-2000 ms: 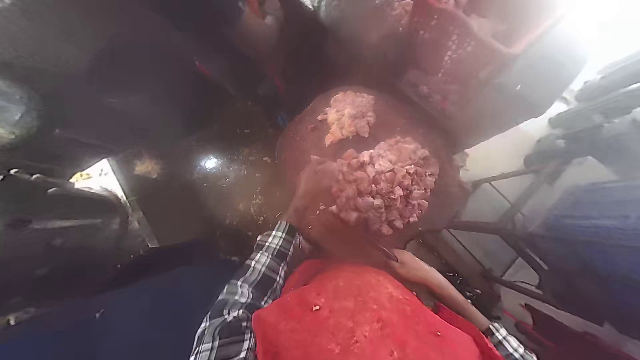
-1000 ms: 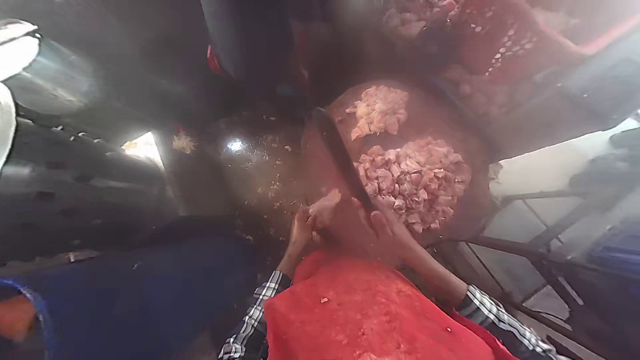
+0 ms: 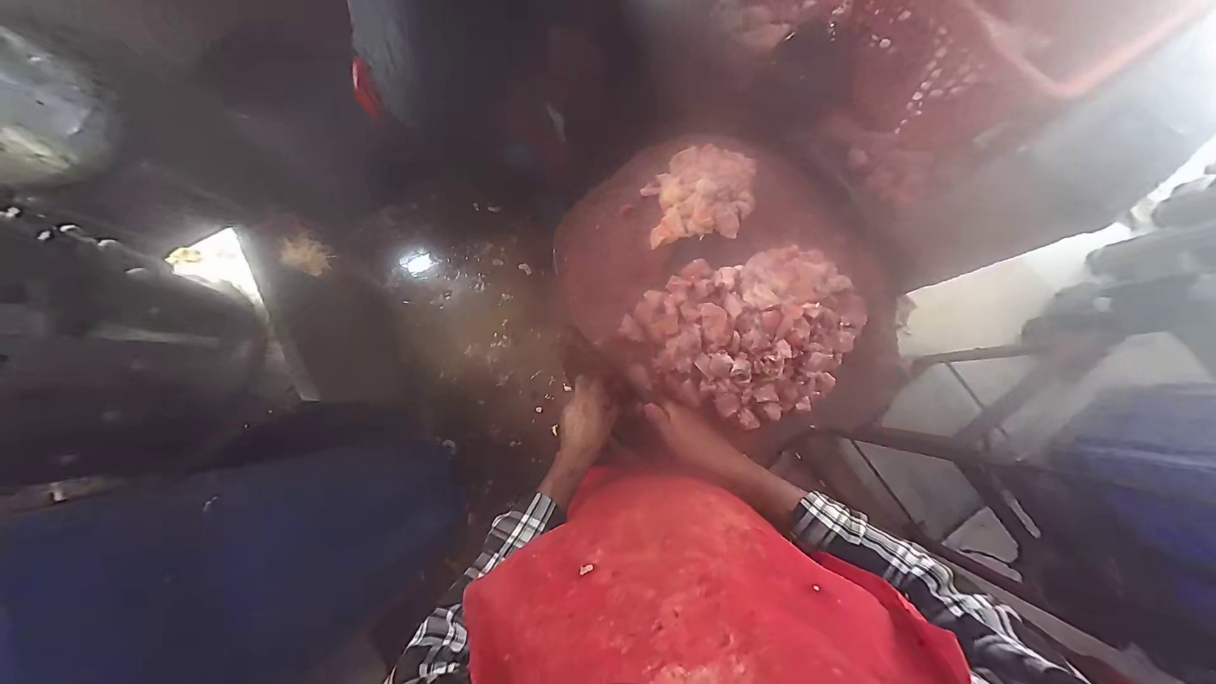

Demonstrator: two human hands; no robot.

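A round chopping board point(image 3: 608, 256) bears a large heap of raw meat chunks point(image 3: 750, 328) on its right part and a smaller, yellower heap of meat pieces point(image 3: 705, 193) at its far side. My left hand point(image 3: 587, 418) is at the board's near left edge, its fingers curled and partly lost in shadow. Close beside it, to the right, my right hand point(image 3: 676, 427) lies near the board's front edge, just below the large heap. What either hand holds cannot be made out in the haze. The red apron point(image 3: 703, 579) is just below both hands.
A red perforated crate point(image 3: 912, 76) stands beyond the board at the upper right. Metal frame bars point(image 3: 912, 442) run on the right, and a blue surface point(image 3: 228, 560) lies at the lower left. Wet, littered floor point(image 3: 475, 323) shows left of the board.
The long dark blade that stood over the board beside my right hand one second ago is no longer plain to see. My hands are now lower, by the board's near edge.
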